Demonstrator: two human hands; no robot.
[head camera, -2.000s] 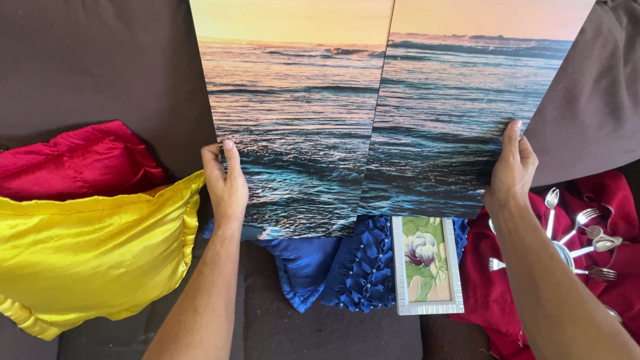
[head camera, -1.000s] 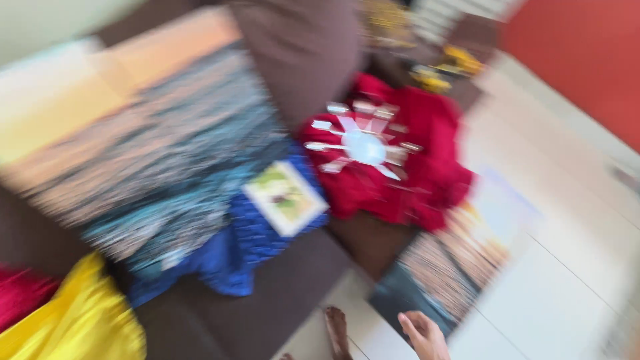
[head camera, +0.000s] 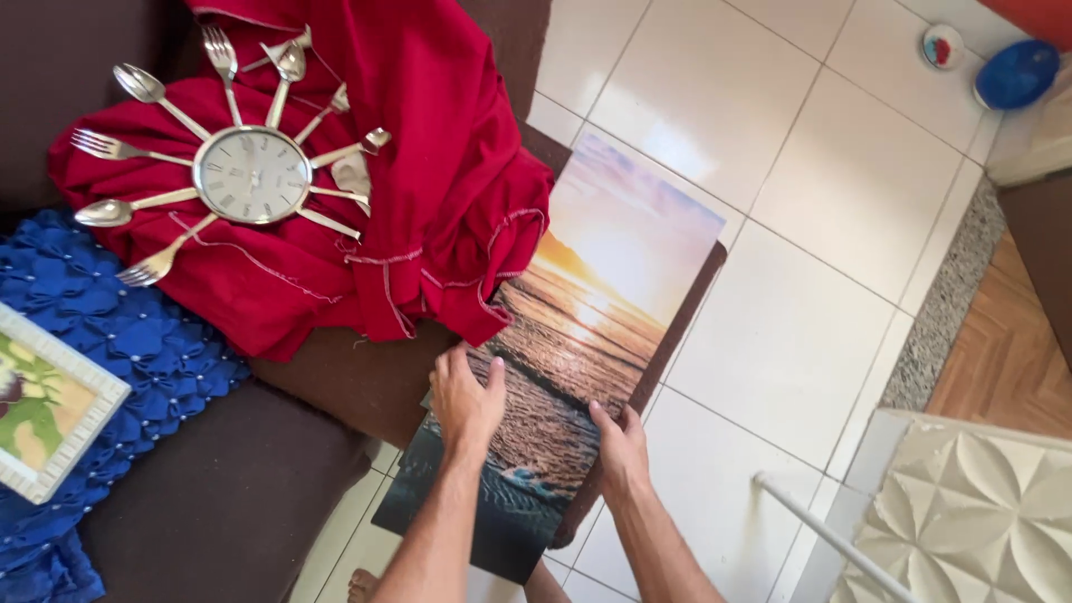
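Note:
A sunset seascape panel (head camera: 578, 335) lies at a slant on a brown padded surface beside the sofa. Its left edge is gripped by my left hand (head camera: 467, 402), thumb on top. My right hand (head camera: 621, 444) holds the opposite edge, with the thumb over the picture. A darker part of a sea picture (head camera: 469, 511) shows at the lower end; whether it is a separate panel I cannot tell. Left of the panel, a wall clock ringed with forks and spoons (head camera: 251, 176) rests on crumpled red fabric (head camera: 435, 167).
A framed flower picture (head camera: 75, 435) lies on a blue ruffled cushion (head camera: 159, 335) on the brown sofa (head camera: 218, 494). White floor tiles (head camera: 754, 352) run along the right. A white metal bar (head camera: 837, 536) and a carved white panel (head camera: 980, 511) stand at lower right. A blue object (head camera: 1016, 75) is at top right.
The view has swung right. My hands have left the two sea panels they held two seconds ago and now grip the sunset panel, which my hand was near one second ago.

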